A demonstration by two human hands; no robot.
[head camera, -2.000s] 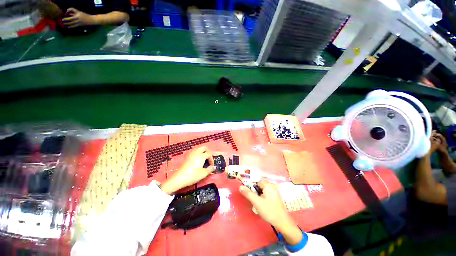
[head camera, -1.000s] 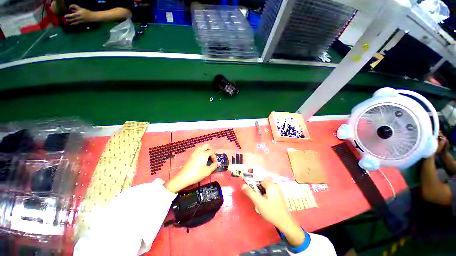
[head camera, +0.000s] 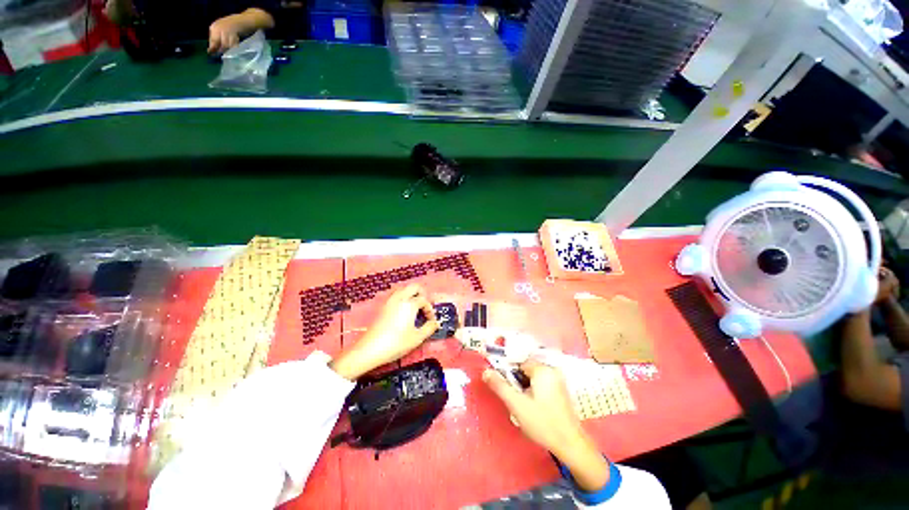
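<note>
My left hand (head camera: 401, 327) holds the edge of a small dark circuit board module (head camera: 443, 321) low over the red mat. My right hand (head camera: 538, 400) is closed around a white hot glue gun (head camera: 498, 349), whose tip points left at the module's lower right edge; whether they touch I cannot tell. A glossy black housing (head camera: 397, 403) lies below my left wrist. Short black foam strips (head camera: 475, 315) lie just right of the module. Rows of small black foam pads (head camera: 349, 291) lie behind my left hand.
A parts box (head camera: 581, 249), white rings (head camera: 526, 291), brown card (head camera: 616, 330) and yellow label sheet (head camera: 602, 390) lie right. A fan (head camera: 772, 261) stands far right. A long sticker sheet (head camera: 234, 304) and blister trays (head camera: 80, 349) are left. A black unit (head camera: 437, 166) is on the belt.
The black unit on the belt has moved left. The far person's hand has moved right, beside a clear bag. My hands keep nearly the same pose at the module, and the view has shifted slightly.
</note>
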